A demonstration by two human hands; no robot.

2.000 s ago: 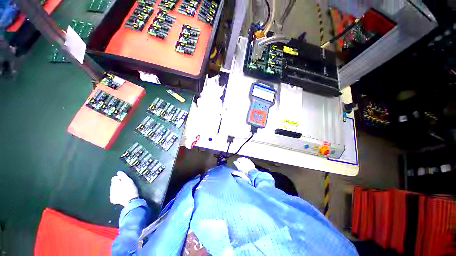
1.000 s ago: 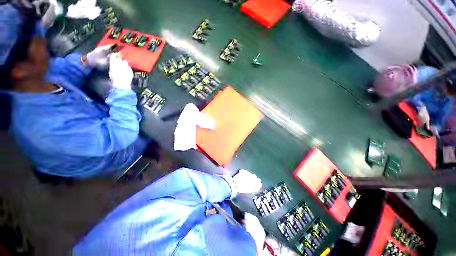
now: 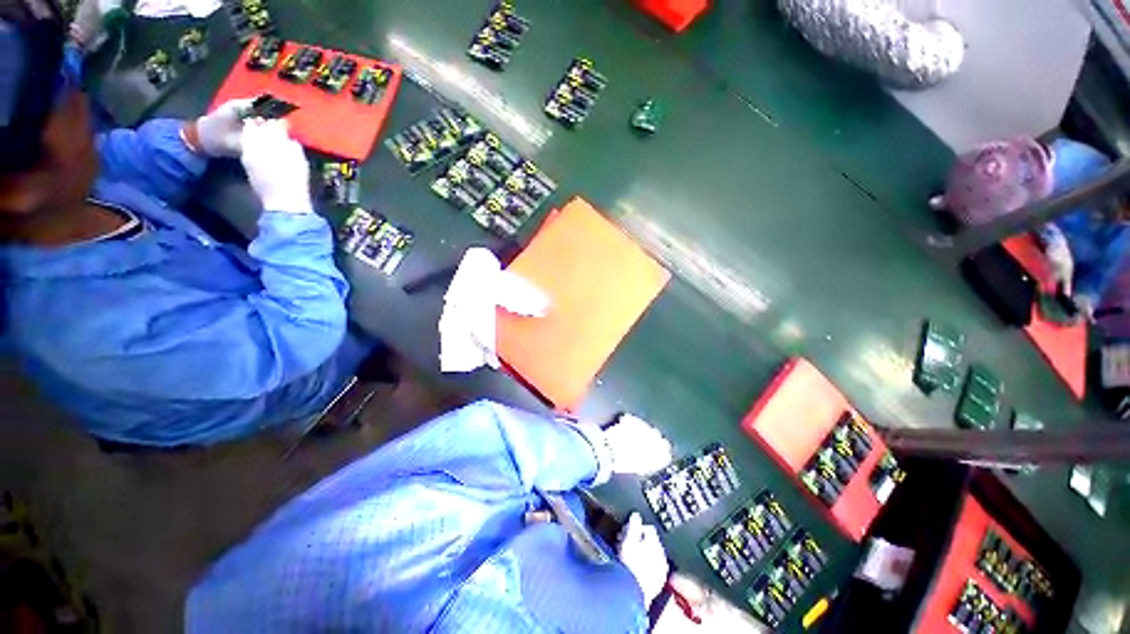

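Observation:
My left hand (image 3: 635, 443), white-gloved, rests at the bench edge beside a populated PCB panel (image 3: 692, 486); its fingers are too blurred to read and no held object shows. My right hand (image 3: 644, 557), also gloved, is low by my blue smock, partly hidden by it; its grip is unclear. Two more populated panels (image 3: 745, 536) (image 3: 788, 577) lie beyond the first in a row. A red foam pad (image 3: 794, 409) behind them carries panels at its near end. An orange-red sheet stack (image 3: 587, 297) lies left of my left hand, with a white cloth (image 3: 471, 310) over its edge.
A person at left holds a small dark part over a red pad (image 3: 341, 124); several panels (image 3: 473, 171) lie near. A black red-lined tray (image 3: 936, 557) with panels is at lower right. Another person (image 3: 1072, 223) works at far right. A silvery duct (image 3: 867, 43) is at top.
The view has swung left from the machine to the bench and the neighbouring person, then shifted slightly. My left hand stays beside the nearest panel; the panels near it keep their row.

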